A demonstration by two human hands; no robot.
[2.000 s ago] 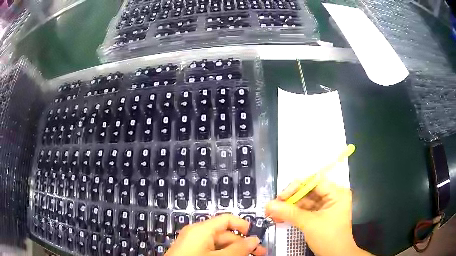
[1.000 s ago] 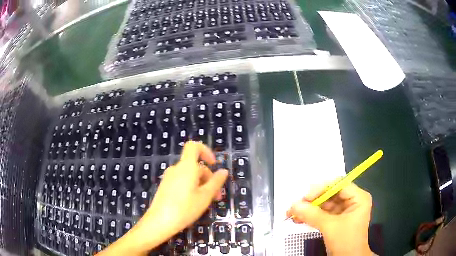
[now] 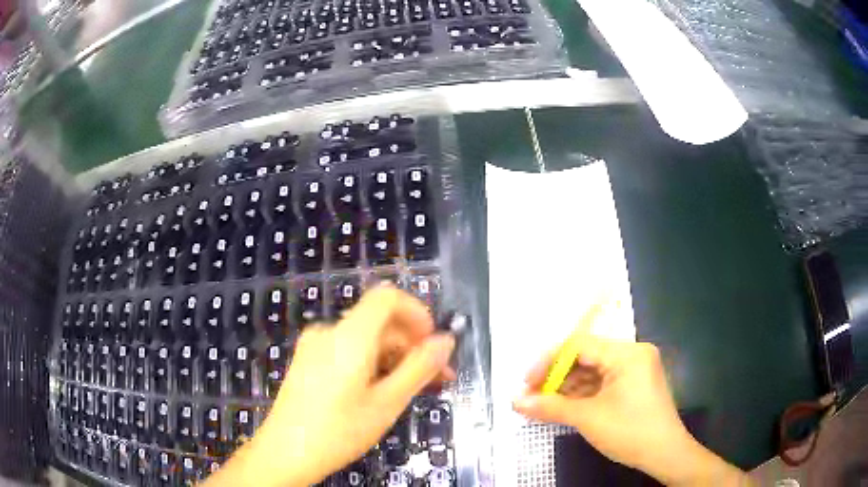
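A filled clear blister tray holds rows of small black housings with white marks. My left hand is over its right side, blurred, with a black housing at its fingertips, lifted and tilted beside a pocket that looks empty. My right hand holds a yellow pen-shaped tool over the near part of a long white sheet. The tool's tip is too small to make out. A fine grid of tiny pieces shows on the sheet's near end, with a black pad beside it.
A second filled tray lies behind a pale rail. A spare white sheet is at upper right, near clear empty trays. A dark phone with a brownish strap lies at right. Dark ribbed stacked trays stand at left.
The housing held earlier left my left hand; that hand now has a housing from the right-hand column. My right hand moved from that housing to the sheet. The view shifted slightly.
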